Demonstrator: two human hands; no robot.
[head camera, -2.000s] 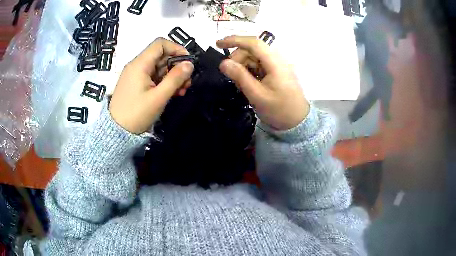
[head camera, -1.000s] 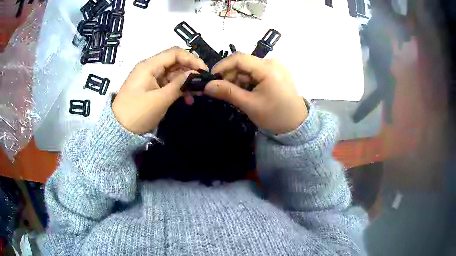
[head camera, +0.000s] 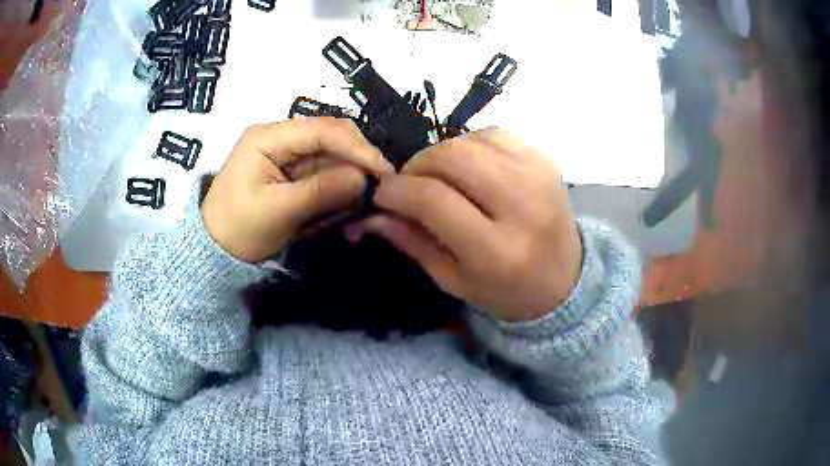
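Note:
My left hand (head camera: 296, 187) and my right hand (head camera: 491, 214) meet in front of my chest, pinching a small black piece (head camera: 370, 189) between their fingertips. The fingers cover most of it, so I cannot tell its exact shape. Beyond the hands, black strap assemblies (head camera: 391, 114) fan out, with slotted plastic ends pointing up left and up right; another slotted end shows just above my left hand. A dark heap (head camera: 355, 287) of straps lies below the hands against the grey sweater.
Slotted black plastic pieces (head camera: 187, 59) are piled at the upper left, with two single ones below. Clear plastic bag (head camera: 45, 164) at the left edge. Needle area (head camera: 426, 16) at the top centre. Reddish-brown edge (head camera: 55, 296) at the near side. Dark strips at the upper right.
My right hand has turned and come nearer, its back now covering more of the heap. The held piece, earlier visible with its plastic frame, is mostly hidden. More strap ends show beyond the hands.

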